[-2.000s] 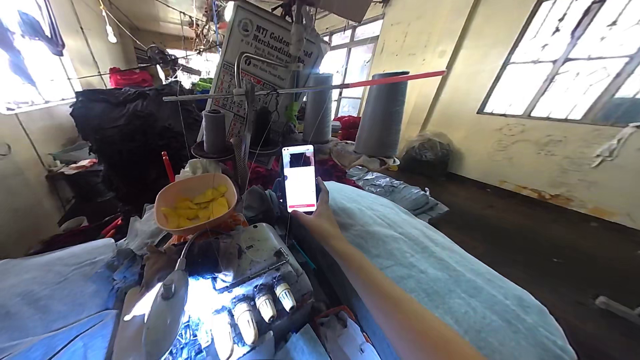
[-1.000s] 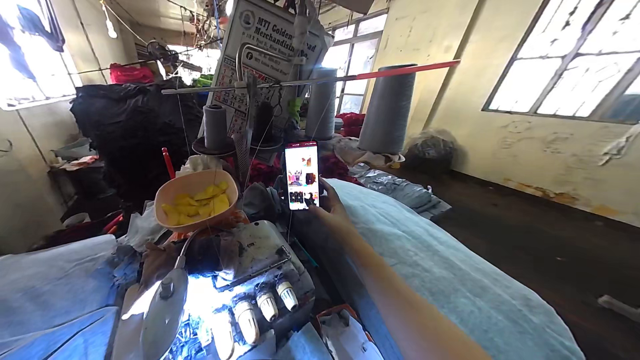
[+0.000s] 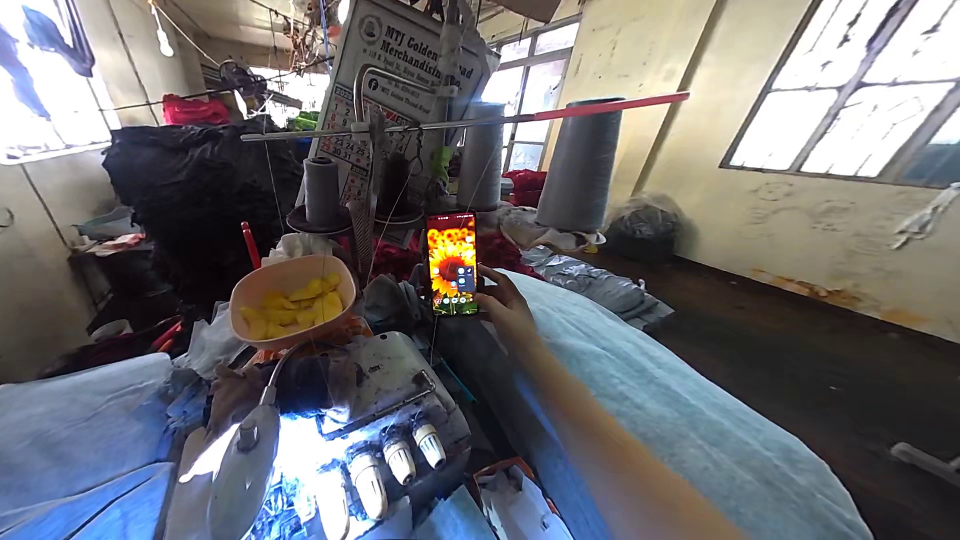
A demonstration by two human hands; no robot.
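My right hand (image 3: 507,301) holds a smartphone (image 3: 452,262) upright by its right side, above the far side of an overlock sewing machine (image 3: 382,375). The lit screen shows a sunflower picture with icons. Left of the phone sits a pink plastic bowl (image 3: 292,339) with yellow fruit pieces. The machine's several tension knobs (image 3: 399,457) face me, and a lit lamp (image 3: 244,472) on a bent neck shines over its left part. My left hand does not appear in the frame.
Cones of grey thread (image 3: 581,165) stand behind the phone, under a metal rod (image 3: 465,121) with a red end. Light blue fabric (image 3: 675,390) covers the surface at right. An open small box (image 3: 517,499) lies near the front. Black bags (image 3: 195,187) are piled at back left.
The phone's screen has changed from a mostly white page, then a page with pictures, to the sunflower picture. My right hand keeps holding the phone in about the same place.
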